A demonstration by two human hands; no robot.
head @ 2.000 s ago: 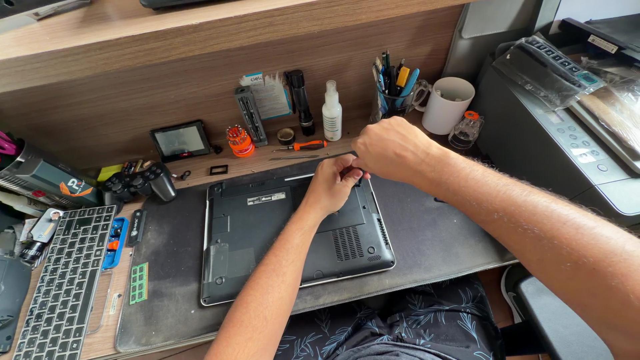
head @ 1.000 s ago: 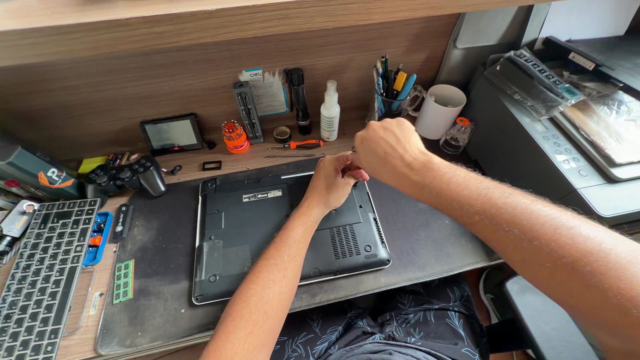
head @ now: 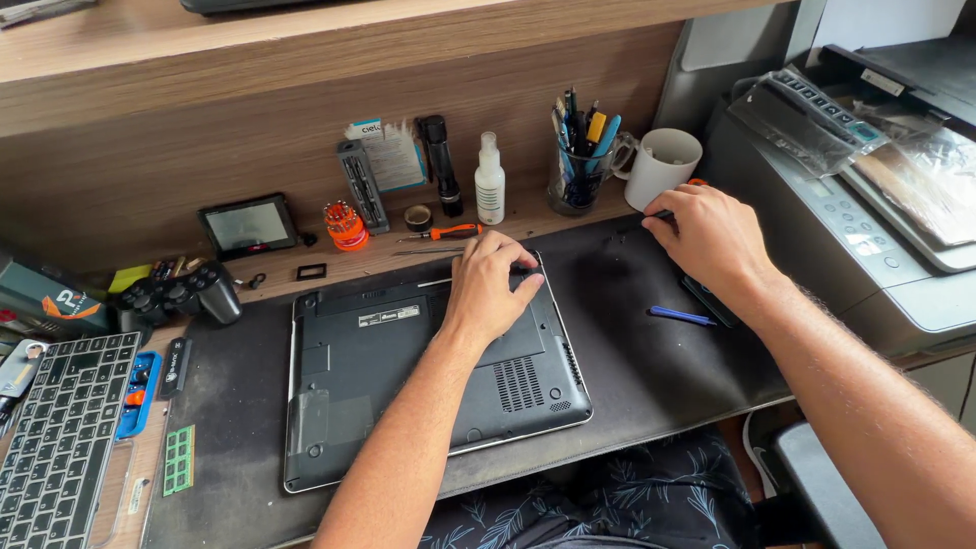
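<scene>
A black laptop (head: pixel 412 381) lies bottom side up on a dark desk mat (head: pixel 229 396). My left hand (head: pixel 492 290) rests on its far right part, thumb and fingers curled near the back right corner; whether it pinches something small there cannot be told. To the right of the laptop, over the mat, my right hand (head: pixel 705 236) holds a slim dark tool, likely a screwdriver, between thumb and fingers, its tip pointing left. Near that hand a blue plastic pry tool (head: pixel 681 315) lies beside a dark flat object (head: pixel 711 302). A green memory module (head: pixel 179 459) lies left of the laptop.
Behind the laptop stand an orange bit holder (head: pixel 345 226), a flashlight (head: pixel 441 166), a spray bottle (head: pixel 490 183), a pen cup (head: pixel 577 179) and a white mug (head: pixel 663 169). An orange-handled screwdriver (head: pixel 456 232) lies there. A printer (head: pixel 846 221) borders the right, a keyboard (head: pixel 69 419) the left.
My right hand has moved right, away from the laptop's back right corner and my left hand, with the dark tool in it. My left hand has stayed on the laptop.
</scene>
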